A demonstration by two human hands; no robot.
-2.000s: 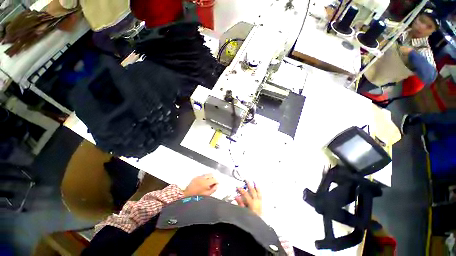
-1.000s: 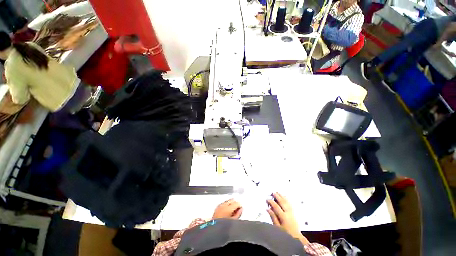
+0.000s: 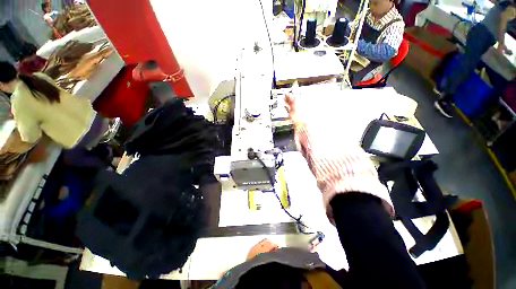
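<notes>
The sewing machine (image 3: 252, 130) stands in the middle with its dark front cover facing me. Yellow strips (image 3: 284, 187) show beside the needle area, on a pale plate with a metal front edge (image 3: 254, 229). A dark line runs from the machine head down to a small blurred item (image 3: 317, 239) on the tabletop. My right hand (image 3: 291, 106) is stretched far forward beside the machine arm, washed out by glare; its hold cannot be told. My left hand (image 3: 263, 247) rests at the table's front edge, partly hidden by grey cloth, and its fingers are unclear.
A big heap of black straps (image 3: 153, 209) lies left. A control panel (image 3: 392, 139) and black webbing piece (image 3: 421, 197) are right. Thread cones (image 3: 339, 29) stand behind. A cardboard box (image 3: 478, 237) is beside the table. People are at back right, left and far right.
My right arm has reached forward from the table's front edge to beside the machine arm. More yellow strip shows under the head. The small item now lies near the front edge.
</notes>
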